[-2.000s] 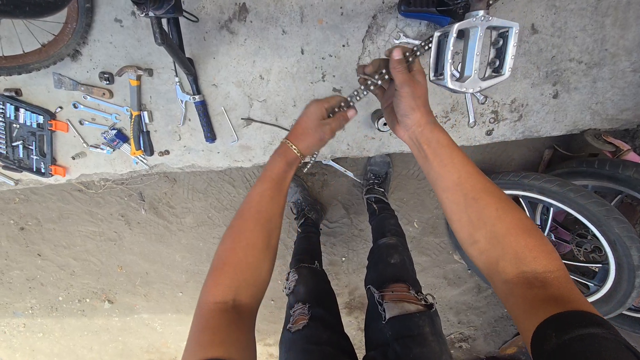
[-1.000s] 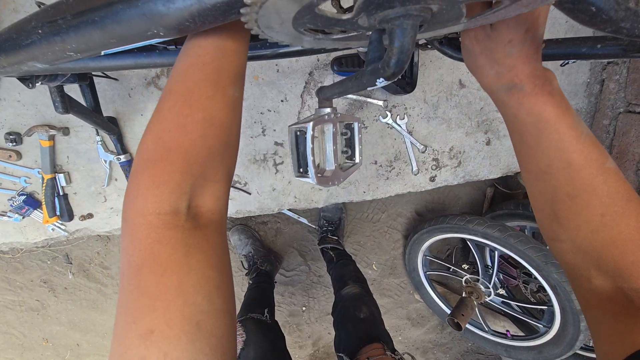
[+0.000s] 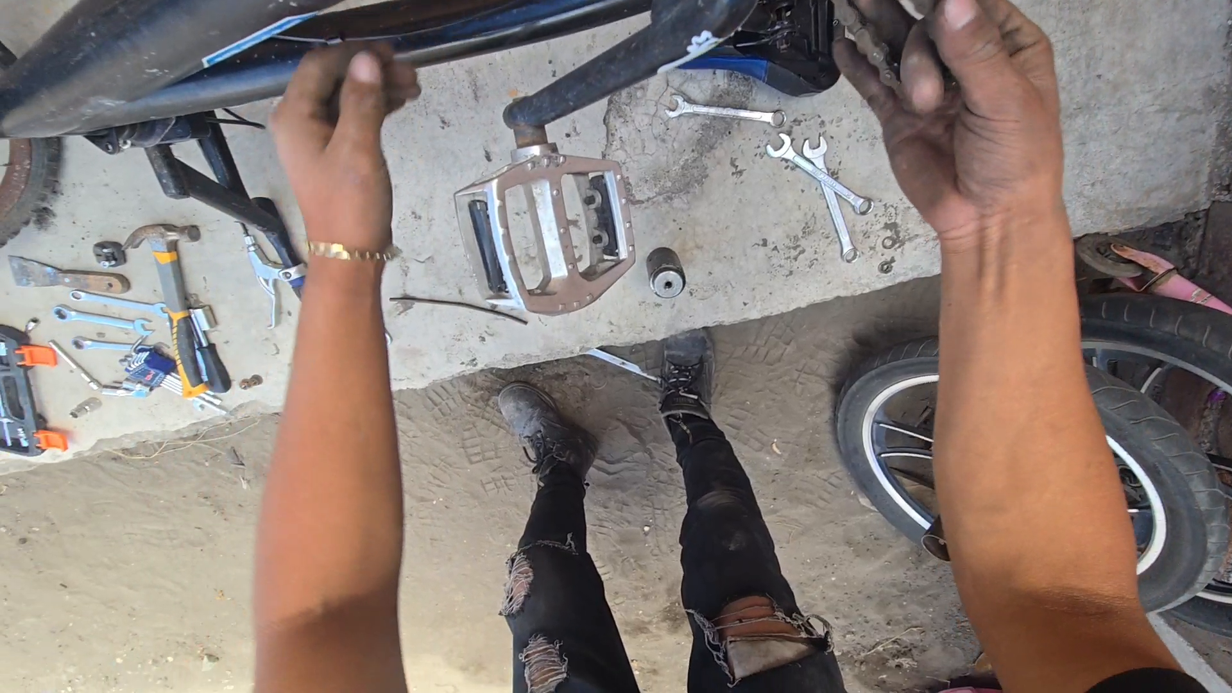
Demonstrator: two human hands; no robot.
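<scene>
My right hand [image 3: 972,115] is raised at the top right, its fingers curled around a bicycle chain [image 3: 871,43] whose upper part leaves the frame. Near the black bicycle frame [image 3: 173,58] at the upper left is my left hand [image 3: 342,135], slightly blurred, fingers bent; whether it holds anything cannot be told. Between the hands, a dark crank arm [image 3: 606,77] slants down to a metal platform pedal [image 3: 558,236]. A short metal cylinder [image 3: 666,272] stands on the concrete right of the pedal.
Several combination wrenches [image 3: 727,112] lie on the concrete ledge. At left are a hammer [image 3: 176,308], a scraper [image 3: 67,276], hex keys [image 3: 159,366] and a socket set case [image 3: 19,395]. Wheels [image 3: 895,433] lie at right below the ledge edge. A brake lever [image 3: 265,269] rests near the handlebar.
Two seconds ago both hands were together on the chain; now they are far apart. Since one second ago, my left hand has come into view beside the frame. The view has shifted.
</scene>
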